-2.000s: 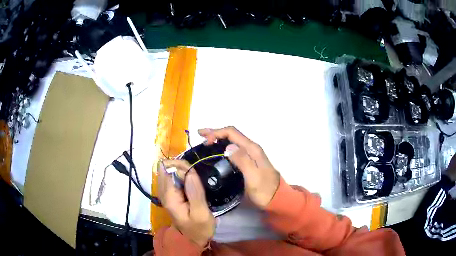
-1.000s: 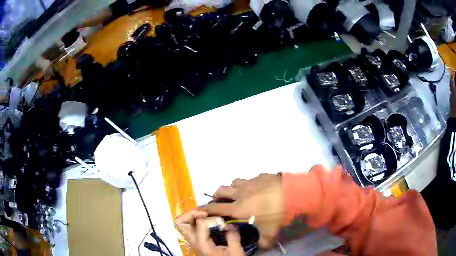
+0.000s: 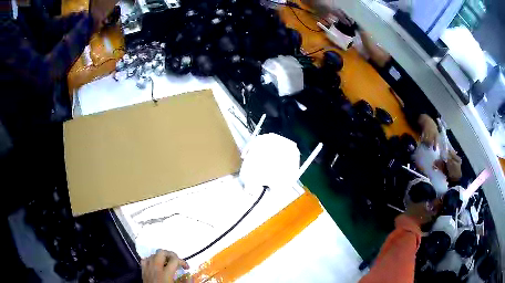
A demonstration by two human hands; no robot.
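Note:
My left hand (image 3: 162, 266) is at the bottom edge, partly cut off, with its fingers bent beside the end of the black cable (image 3: 232, 228). What it holds is hidden. My right hand (image 3: 420, 211), in an orange sleeve, reaches far right among black-and-white camera units (image 3: 422, 191). Its fingers are small and partly hidden at a unit, so its grip is unclear. A white many-sided housing (image 3: 271, 160) with two white antennas lies in the middle, the black cable leaving its lower side.
A cardboard sheet (image 3: 149, 152) lies left of the white housing. Amber tape (image 3: 266, 237) crosses the white sheet. Black units (image 3: 221, 36) are piled behind, with silvery small parts (image 3: 141, 63) at upper left. Other people's hands (image 3: 429, 130) work at the right; another person's sleeve (image 3: 44, 50) shows upper left.
The view has swung left. My hands, earlier together on the black unit with the yellow wire, are now far apart. The right arm has stretched out to the units; the black unit is out of sight.

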